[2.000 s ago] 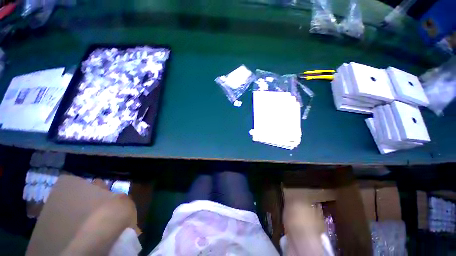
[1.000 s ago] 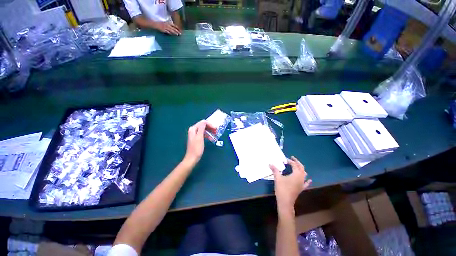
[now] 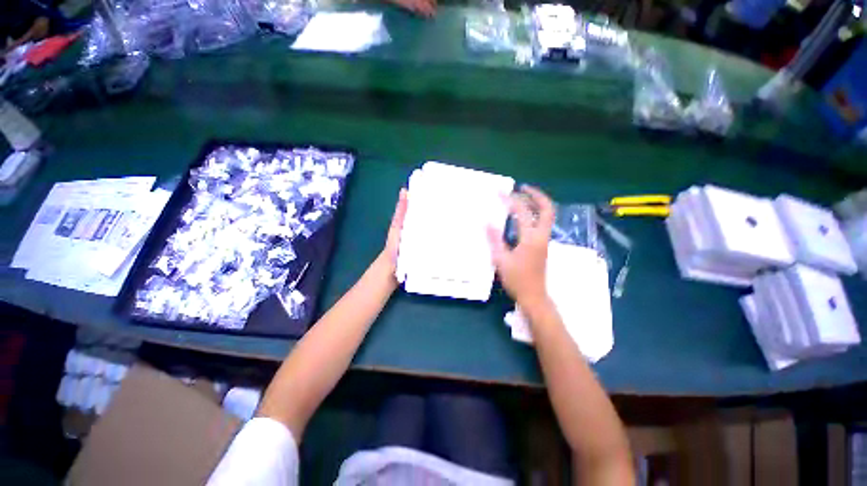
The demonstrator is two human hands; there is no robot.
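Observation:
A flat white card insert (image 3: 452, 231) is held up over the bench between my hands. My left hand (image 3: 397, 237) grips its left edge. My right hand (image 3: 526, 239) is at its right edge, with a small dark thing showing at the fingers; I cannot tell what that is. The stack of flat card blanks (image 3: 576, 304) lies to the right, partly behind my right forearm. Clear plastic bags (image 3: 574, 226) lie just beyond the stack, partly hidden by my right hand.
The black tray (image 3: 323, 275) of small bagged parts (image 3: 228, 228) lies left, with printed sheets (image 3: 86, 228) beyond it. Yellow-handled cutters (image 3: 641, 205) and finished inserts (image 3: 741, 231) are at right. Bagged items (image 3: 656, 100) lie at the back. A carton (image 3: 143, 432) stands below the bench.
My left hand has left the small bag and now holds a card. My right hand has moved from the stack's near edge up to the card's right edge. The view has shifted.

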